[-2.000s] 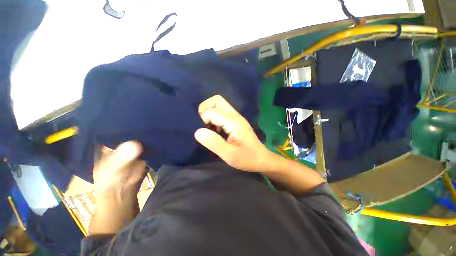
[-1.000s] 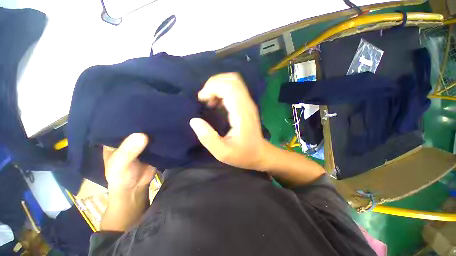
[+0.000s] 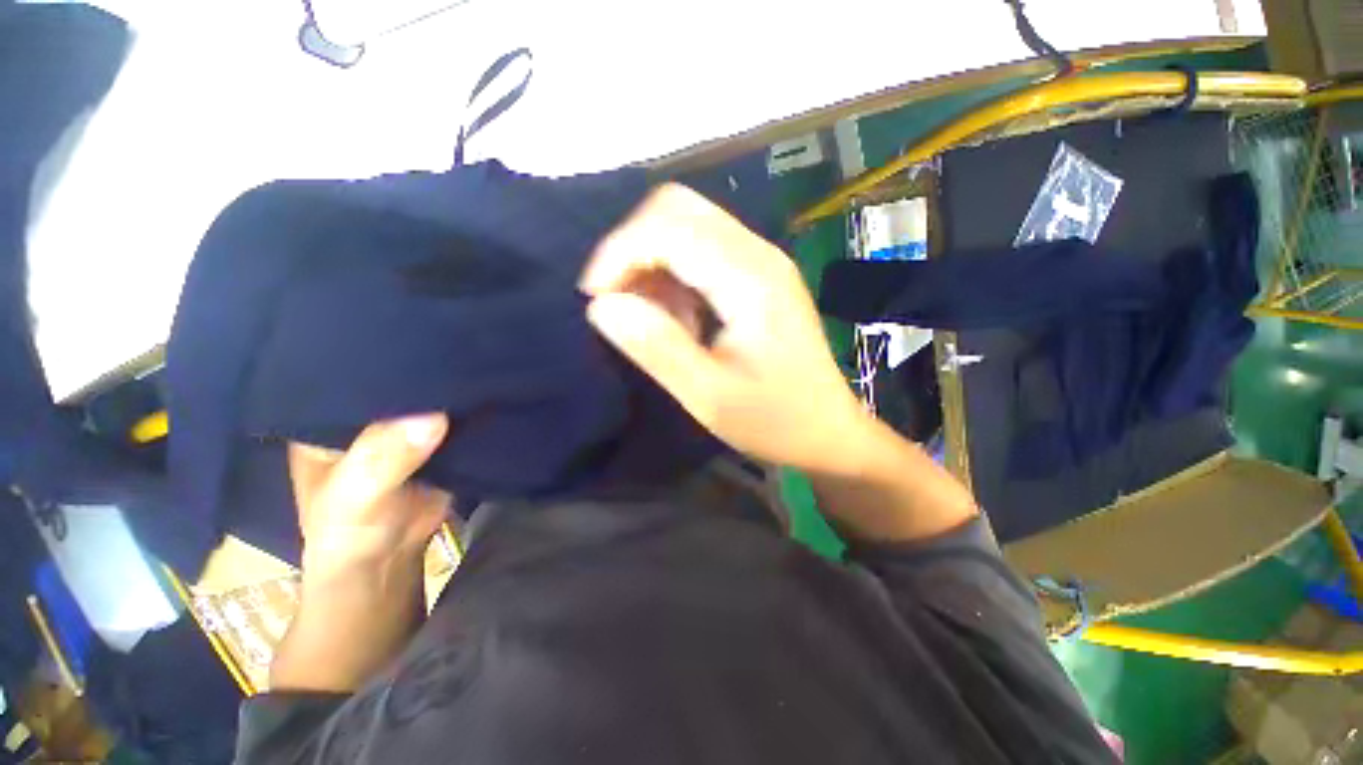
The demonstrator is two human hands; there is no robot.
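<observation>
A navy garment panel (image 3: 374, 314) lies bunched over the front edge of the white table and my lap. My left hand (image 3: 366, 493) is at the panel's near left edge, thumb on top and fingers partly hidden under the cloth, gripping it. My right hand (image 3: 718, 321) is at the panel's right side, thumb and fingertips pinched together on the cloth. A thin dark cord loop (image 3: 496, 102) stands out on the table beyond the panel's far edge.
The white table (image 3: 628, 75) spans the top. At right, an open box has a dark panel, navy pieces (image 3: 1121, 329) and a small clear plastic bag (image 3: 1070, 196). Yellow frame bars (image 3: 1031, 108) surround it. A dark heap (image 3: 53, 194) hangs at left. Cardboard (image 3: 247, 598) shows below.
My right hand has moved up and its thumb and fingers have closed on the cloth. The panel has spread a little further left. My left hand stays at the near edge, steadier than two seconds ago.
</observation>
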